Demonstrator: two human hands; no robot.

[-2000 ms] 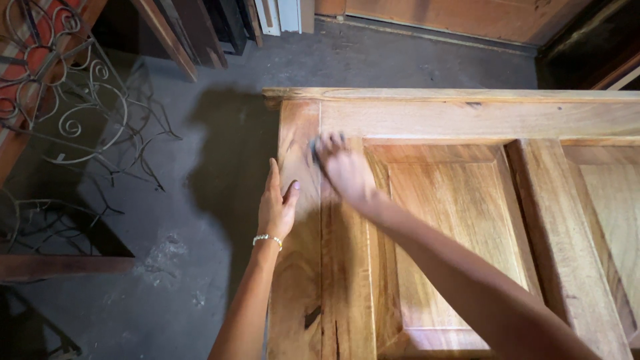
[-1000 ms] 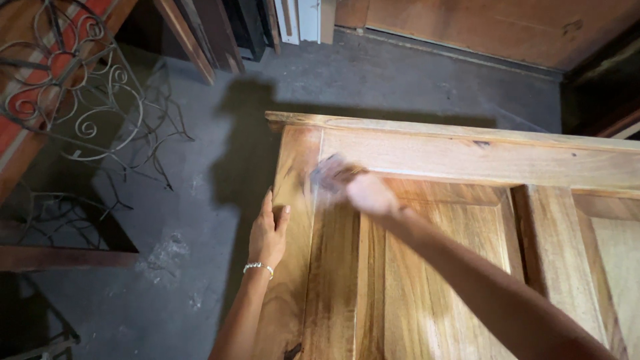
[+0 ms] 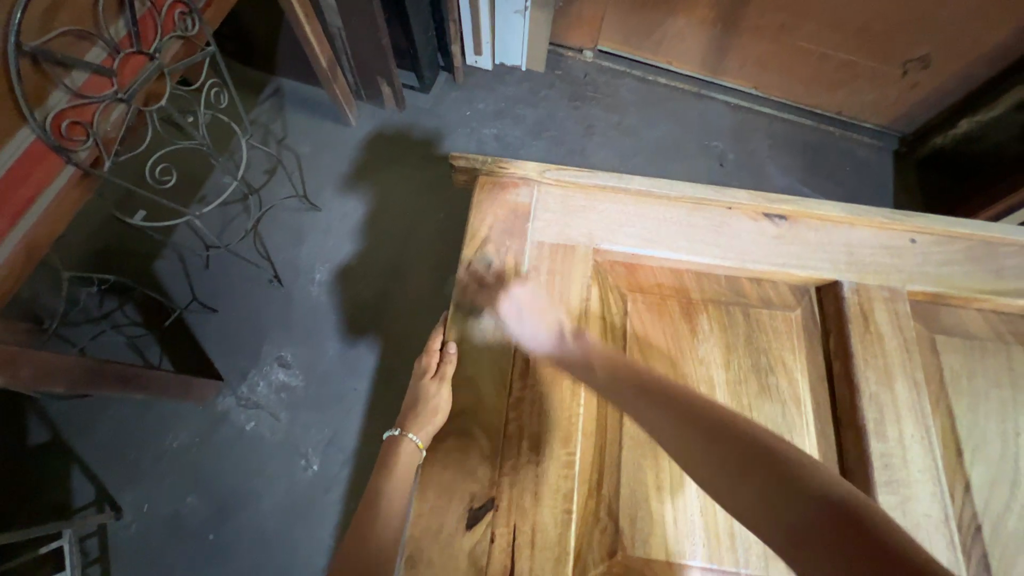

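A paneled wooden piece of furniture with a raised edge strip lies below me, its pale wood showing dark knots. My left hand, with a beaded bracelet at the wrist, rests against the left side edge, thumb near the top face and fingers along the side. Over the left corner board, my right hand is blurred by motion. Its fingers point to the left, close to the wood. Something dark and blurred shows at the fingertips, but whether it is a held pad or only shadow cannot be told.
Scrolled metal frames stand at the left above the grey concrete floor. Wooden boards and white panels lean at the top. A brown wooden panel lies beyond the far edge, and a reddish beam is at lower left.
My right hand has moved from near the far inner joint toward the left edge of the corner board. My left hand stays at the side edge, now closer against it.
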